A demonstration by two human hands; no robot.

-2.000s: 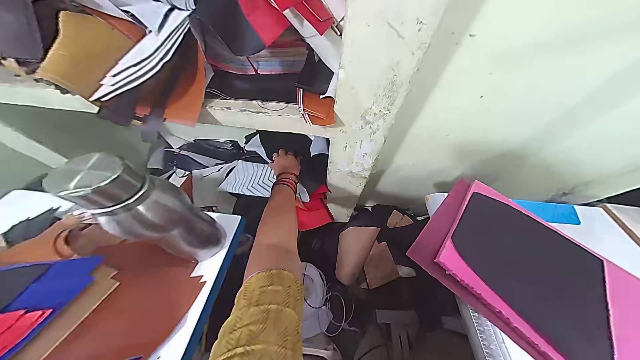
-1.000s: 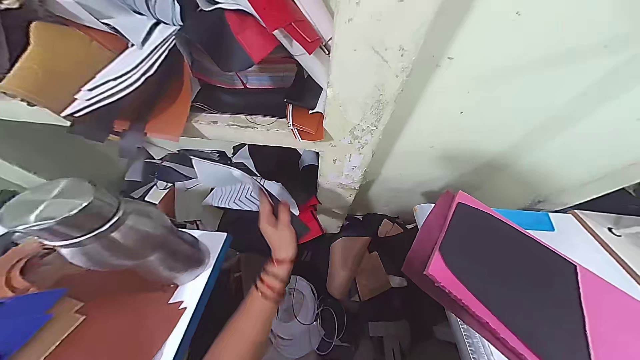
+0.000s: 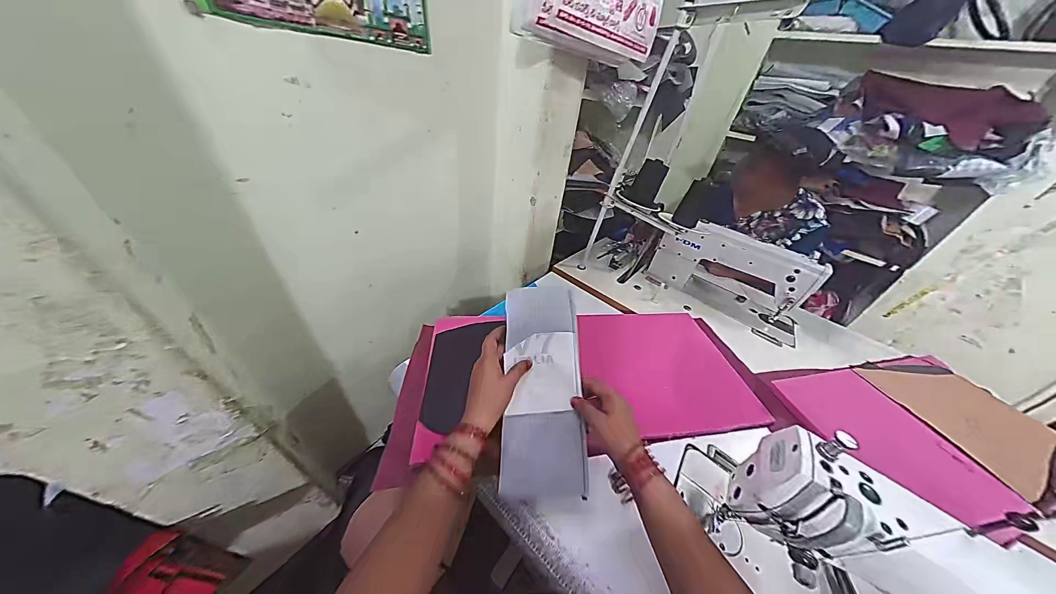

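Note:
A long, narrow grey and white folded piece (image 3: 540, 454), perhaps leather or fabric, is held upright between both hands. My left hand (image 3: 493, 379) grips its left edge, thumb on the white middle part. Fingers of my right hand (image 3: 608, 417) pinch its right edge. Faint lettering shows on the white part. Behind it lie a pink sheet (image 3: 652, 371) and a black piece (image 3: 454, 375) with a rounded edge. Red bangles circle both wrists.
A sewing machine head (image 3: 784, 487) stands at the lower right, beside more pink sheets (image 3: 874, 437) and a brown piece (image 3: 973, 421). Another sewing machine (image 3: 734, 264) stands farther back, with a person (image 3: 775, 190) behind it. Stuffed shelves line the back.
The view has swung right, from the scrap shelves to the sewing table. One hand was reaching into the lower shelf's pieces; now both hands hold a grey and white piece.

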